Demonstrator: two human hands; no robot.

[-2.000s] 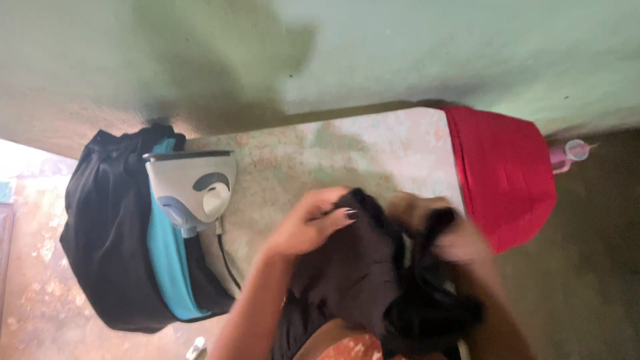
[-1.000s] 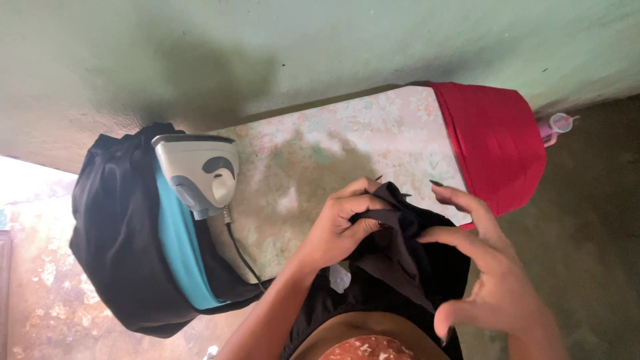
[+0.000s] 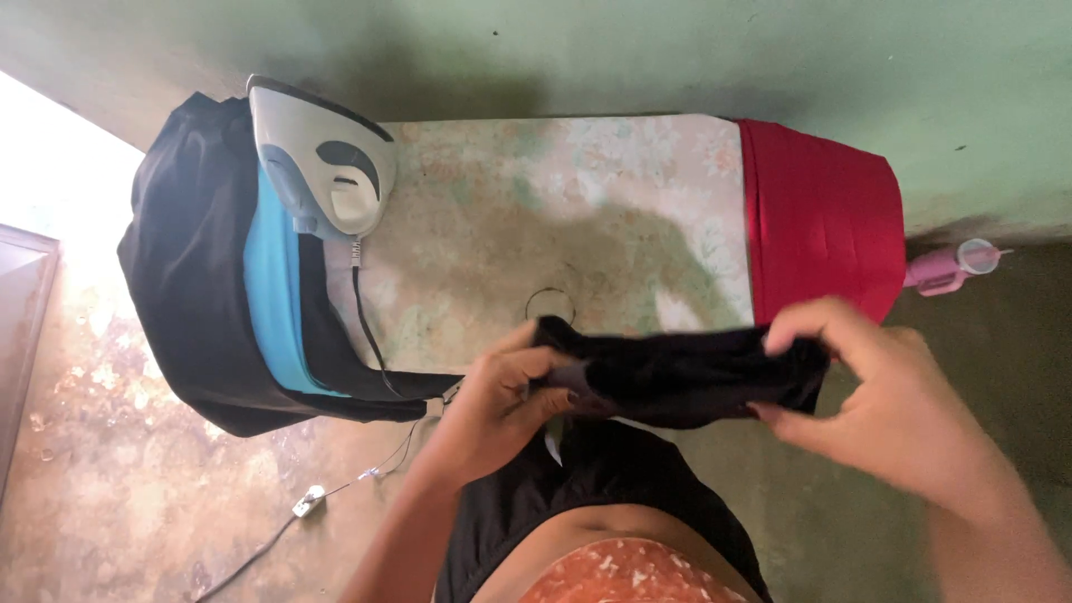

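Note:
A black cloth garment [image 3: 670, 377] is stretched sideways between my two hands, over the near edge of the ironing board. My left hand [image 3: 511, 394] grips its left end, thumb and fingers pinched on the fabric. At its right end my right hand [image 3: 854, 385] pinches the cloth between thumb and fingers. The ironing board [image 3: 519, 193] has a faded floral cover, and a thin dark ring [image 3: 550, 308] shows on it just beyond my left hand. A white and grey clothes iron [image 3: 322, 163] rests at the board's left end, its cord hanging toward me.
Black cloth [image 3: 188, 276] and blue cloth [image 3: 276, 310] drape over the board's left end. Red fabric [image 3: 821, 218] covers the right end. A pink tumbler [image 3: 942, 268] stands beyond it. A green wall [image 3: 754, 50] runs behind. A white plug connection [image 3: 309, 501] hangs at lower left.
The black garment was bunched between my hands and is now spread out sideways. My right hand, held with fingers apart one second ago, has closed on the garment's right end.

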